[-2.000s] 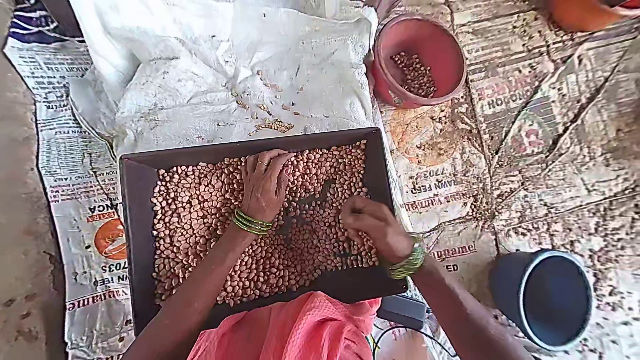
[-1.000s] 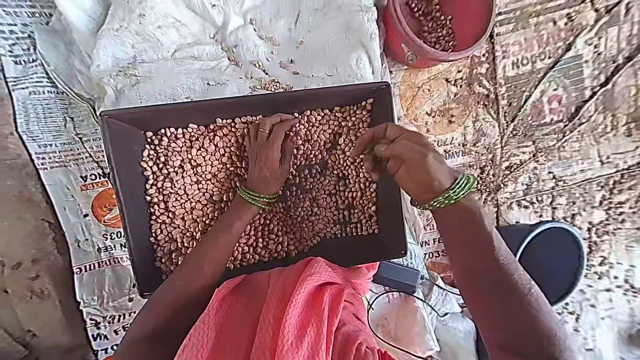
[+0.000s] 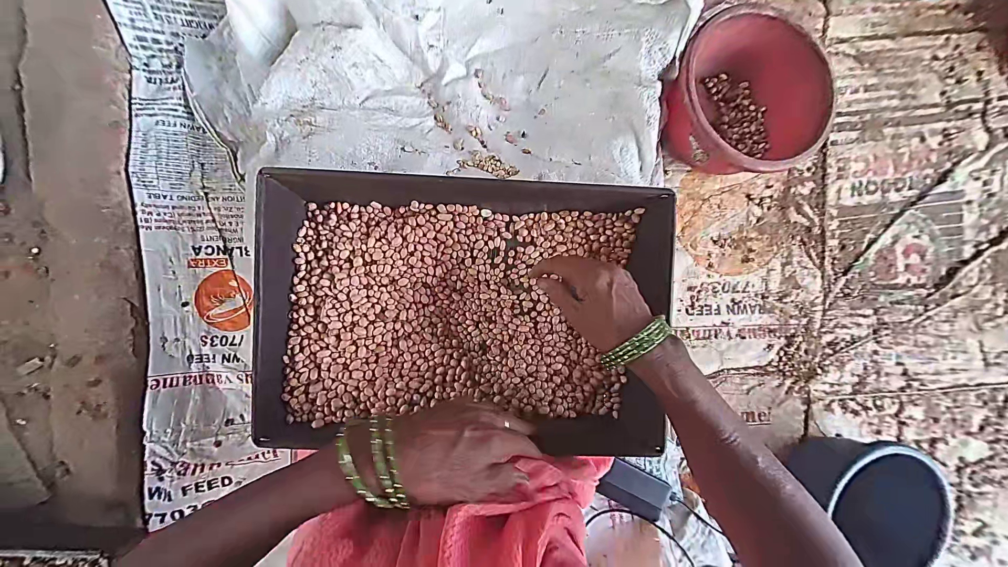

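Observation:
A dark rectangular tray point(image 3: 465, 183) holds a wide layer of pinkish-brown shelled nuts or beans, likely peanuts point(image 3: 370, 307). My right hand point(image 3: 594, 299), with green bangles at the wrist, is over the right part of the layer, its fingers curled down onto the nuts; whether any are pinched between them is hidden. My left hand point(image 3: 465, 453), also with green bangles, lies at the tray's near edge beside the pink cloth point(image 3: 441, 535) on my lap. Its fingers are bent, and what is under them cannot be seen.
A red plastic bucket point(image 3: 787, 79) with some nuts stands at the upper right. A dark bucket point(image 3: 890, 504) is at the lower right. A black box with a cable point(image 3: 636, 488) lies near the tray. White woven sacks point(image 3: 354, 94) and printed feed sacks point(image 3: 756, 315) cover the ground, with scattered debris.
My left hand has moved from the nuts down to the tray's near edge. My right hand, raised at the tray's right side one second ago, is now lower, on the nuts.

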